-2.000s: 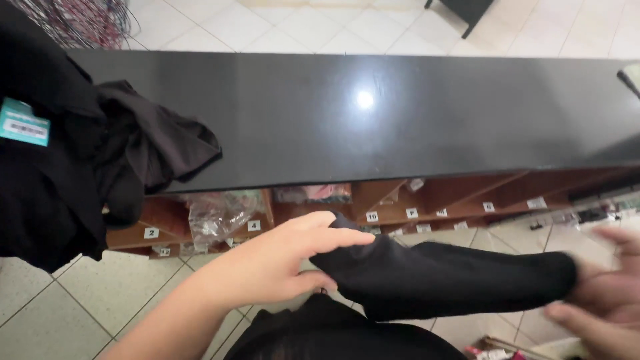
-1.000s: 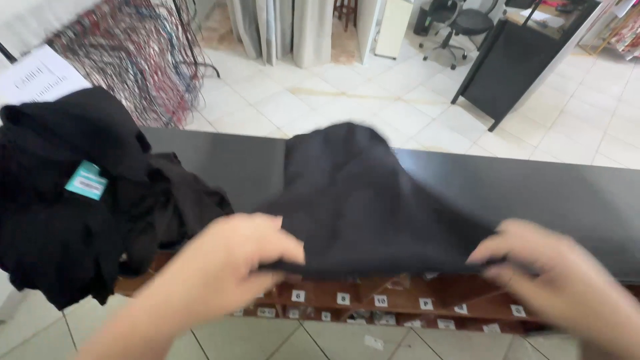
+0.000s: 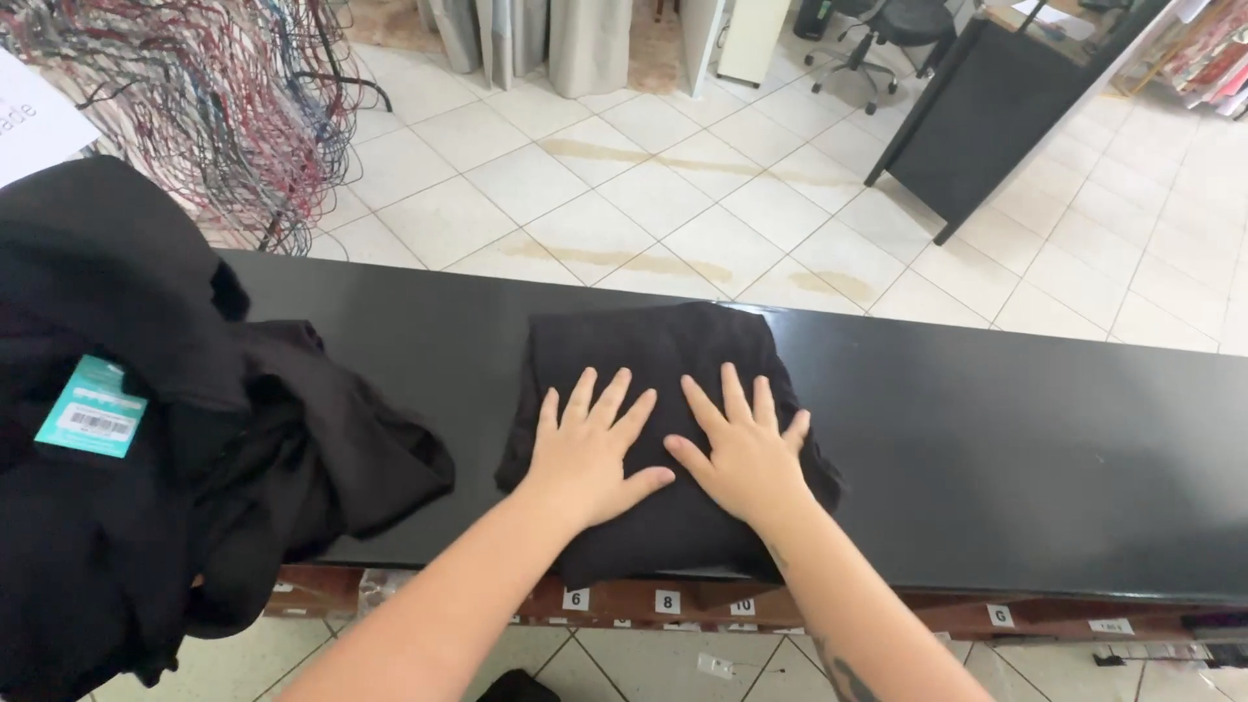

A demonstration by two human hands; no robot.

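Observation:
A folded black garment (image 3: 663, 341) lies on the black counter top, its near edge hanging slightly over the counter's front. My left hand (image 3: 590, 453) rests palm down on its left half, fingers spread. On the right half my right hand (image 3: 741, 448) lies flat too, with its fingers apart and its thumb toward the left hand. Neither hand grasps the cloth. To the left, a heap of black garments (image 3: 117, 283) with a teal barcode tag (image 3: 93, 407) covers the counter's end and hangs over its front.
The glossy counter (image 3: 975, 439) runs across the view, above wooden compartments with small labels (image 3: 668, 601). Beyond it stand a mass of colourful hangers (image 3: 244, 107), grey curtains (image 3: 590, 44), a wheeled chair (image 3: 907, 24) and a black panelled desk (image 3: 1004, 117) on the tiled floor.
The black garment, held between both hands in the air earlier, now lies folded on the counter. My hands have let go of its edges and lie flat on it. The view has shifted.

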